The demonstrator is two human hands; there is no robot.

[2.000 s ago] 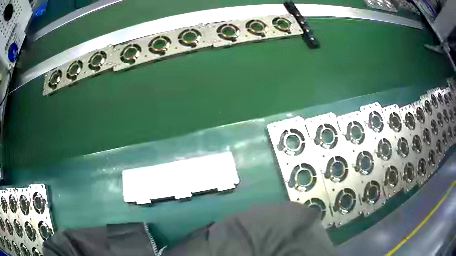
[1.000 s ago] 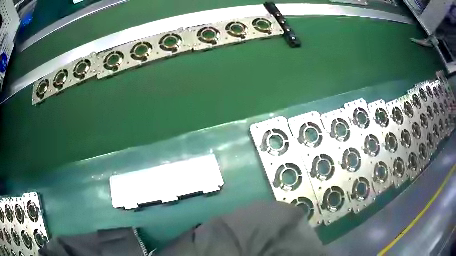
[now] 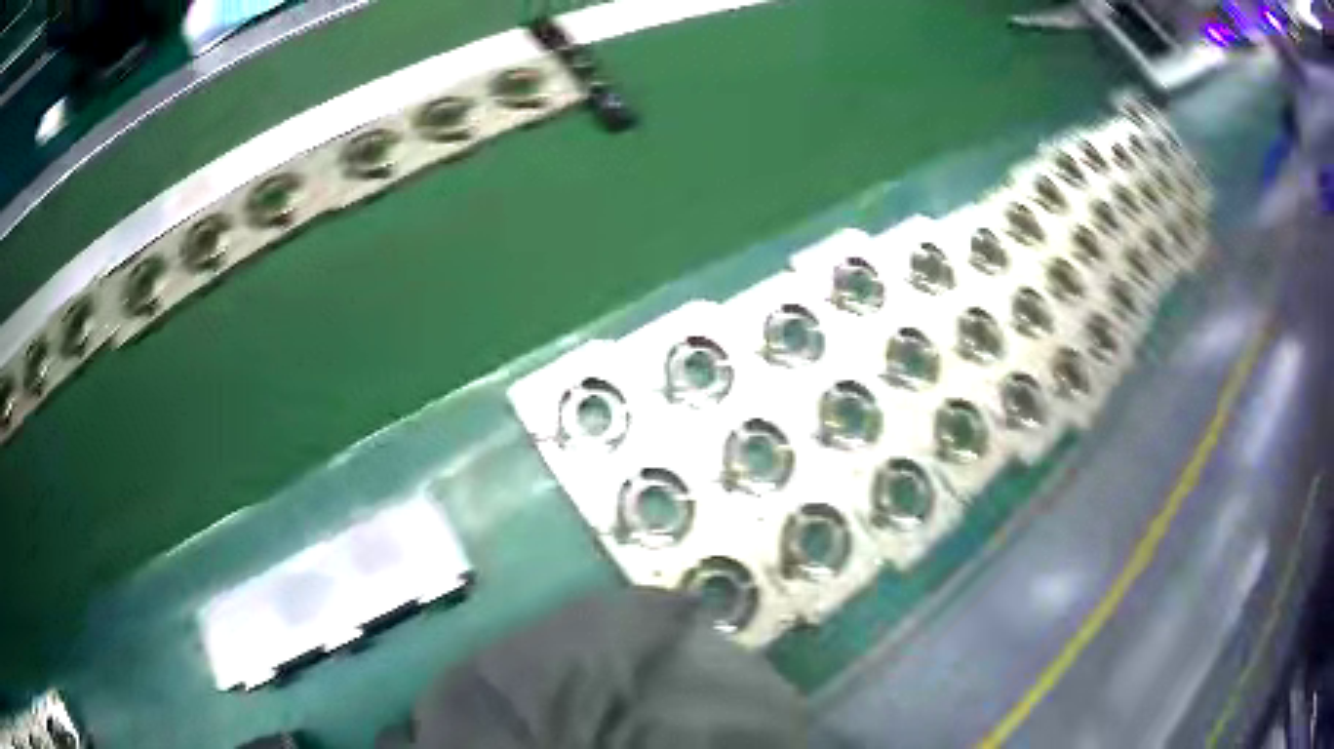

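A flat cover plate (image 3: 337, 593), plain and pale with notches on its near long edge, lies on the green fixed edge at the lower left. Three-hole panels (image 3: 732, 410) lie in overlapping rows to its right, running up toward the upper right, with green showing through their rings. A grey sleeve or clothing covers the bottom middle, over the near end of the first panel. Neither of my hands shows. The picture is blurred.
The conveyor belt (image 3: 439, 307) crosses behind. More three-hole panels (image 3: 329, 176) line the guide rail (image 3: 293, 129), ending at a black stop bar (image 3: 585, 81). A panel stack's corner (image 3: 44, 724) shows at bottom left. Grey floor with a yellow line (image 3: 1127, 571) lies right.
The view has swung right and tilted, so the belt, plate and panels appear farther left. More floor and the far end of the right rows show. The plate still lies on the green edge.
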